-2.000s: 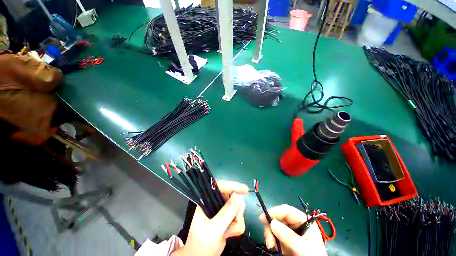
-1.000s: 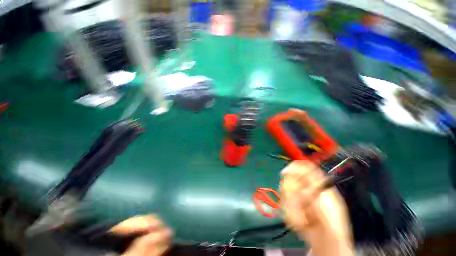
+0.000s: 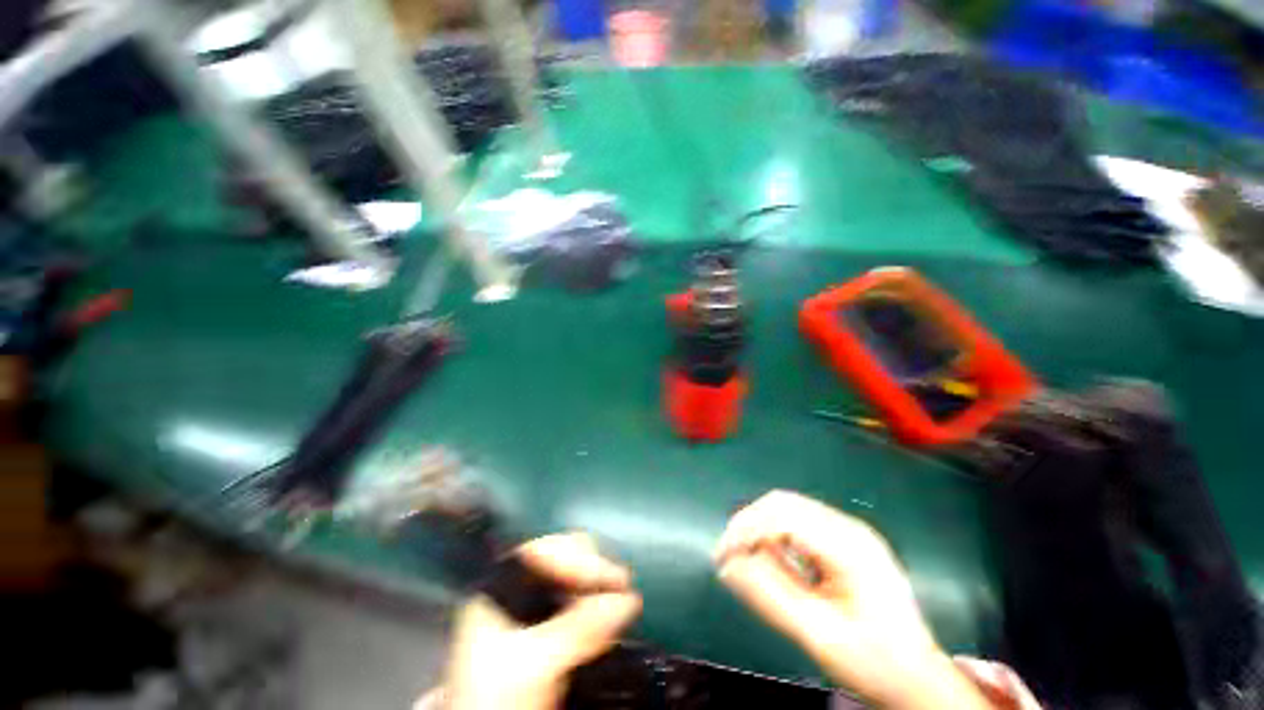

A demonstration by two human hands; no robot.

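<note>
The frame is blurred. My left hand [image 3: 548, 610] is at the bench's front edge, closed around a bunch of black cables [image 3: 471, 541]; their pale and reddish tips fan out to the upper left. My right hand [image 3: 818, 576] is to the right of it, a gap apart, with its fingers curled. Whether it holds a thin cable is too blurred to tell. Another black cable bundle [image 3: 363, 405] lies on the green bench to the left. A dense black cable pile [image 3: 1081, 555] lies at the right.
The red heat gun [image 3: 710, 395] stands beyond my hands, nozzle up. The red box [image 3: 915, 354] lies to its right, with slim cutters [image 3: 848, 419] beside it. White shelf legs [image 3: 402, 125] and a clear plastic bag [image 3: 568, 247] are at the back left. More black cables [image 3: 970, 139] lie far right.
The view has swung right since the first frame, then slightly back. My right hand has come back from the right-hand cable pile towards my left hand. The orange-red scissors no longer show.
</note>
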